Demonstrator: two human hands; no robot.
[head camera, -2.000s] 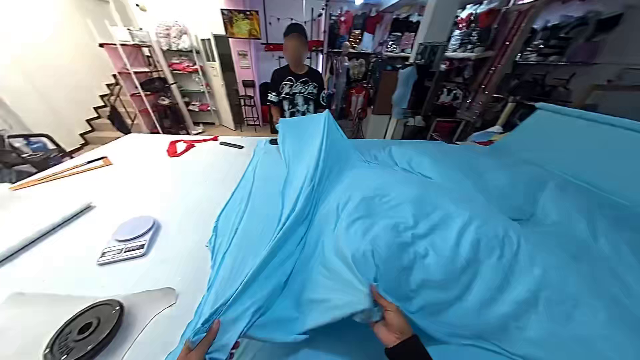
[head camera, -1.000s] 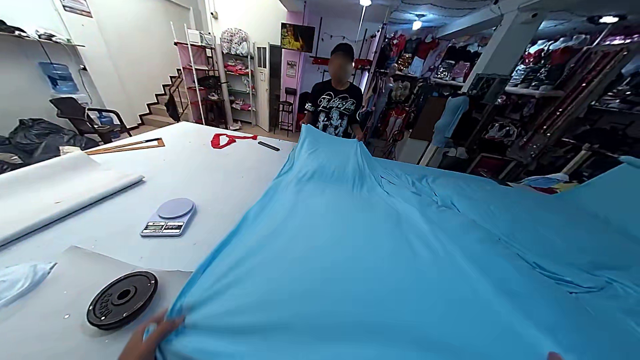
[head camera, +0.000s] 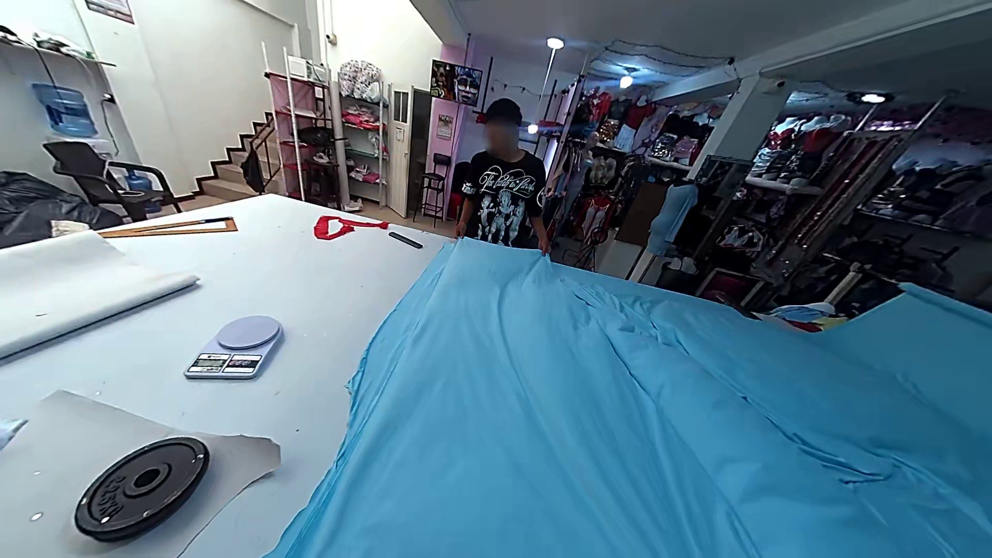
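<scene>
A large light blue fabric (head camera: 511, 387) spreads over the white table (head camera: 310, 279), with wrinkles and folds running lengthwise and toward the right. Neither of my hands shows in the head view, so what they hold or touch is hidden. At the far edge of the table a person (head camera: 504, 186) in a black printed T-shirt stands with both hands at the fabric's far end. Left of the fabric lie a digital kitchen scale (head camera: 248, 333) and, nearer, a black weight plate (head camera: 143, 488) on a sheet of paper (head camera: 240, 457).
A white roll of material (head camera: 85, 294) lies at the table's left. Farther back are a wooden framing square (head camera: 170, 227), a red fabric strip (head camera: 333, 227) and a dark narrow object (head camera: 405, 240). A black plastic chair (head camera: 108, 174) stands beyond the left edge.
The fabric was bunched and raised two seconds ago; now it lies flatter and extends to the person at the far edge. My hands, seen at the near fabric before, have left the view.
</scene>
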